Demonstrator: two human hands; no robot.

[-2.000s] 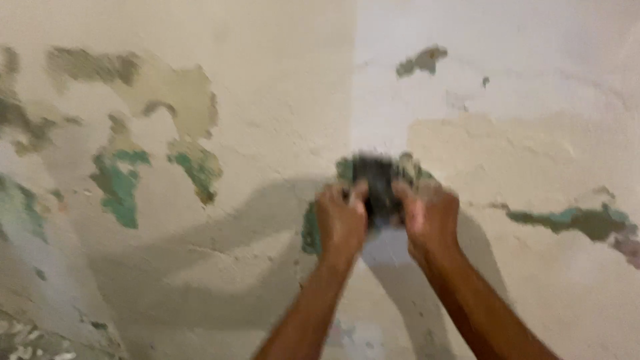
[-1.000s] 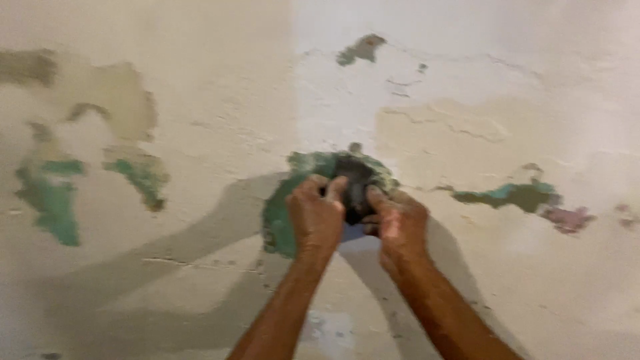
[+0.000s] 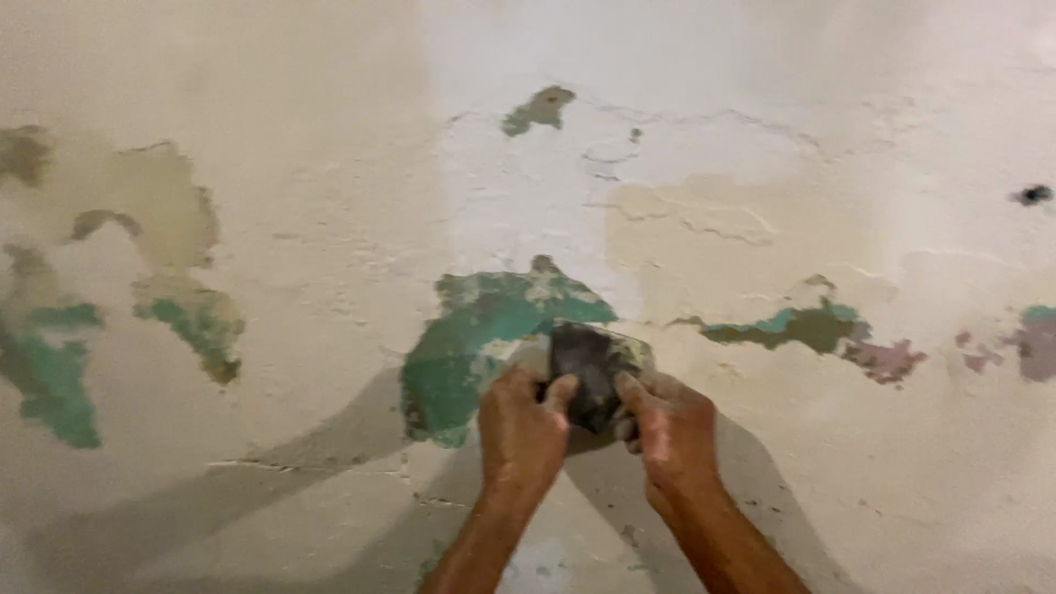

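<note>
A dark, roughly square sheet, perhaps sandpaper, point(image 3: 584, 371) is held between both hands against a painted wall point(image 3: 330, 206). My left hand point(image 3: 524, 425) grips its left edge, thumb on the near face. My right hand point(image 3: 667, 425) pinches the right edge, its fingers curled partly behind. Just above and to the left of the sheet lies a large patch of exposed green paint point(image 3: 450, 363) with ragged edges. The far side of the sheet and several fingertips are hidden.
More peeled patches mark the wall: green and olive ones at the left point(image 3: 58, 388), a small one above point(image 3: 544, 109), and a green and pinkish strip at the right point(image 3: 813, 326). A small dark hole or spot point(image 3: 1033, 195) shows at the far right. Arm shadows fall across the lower wall.
Both hands, still holding the dark sheet, have moved down and right off the green patch, more of which now shows. The view has shifted somewhat.
</note>
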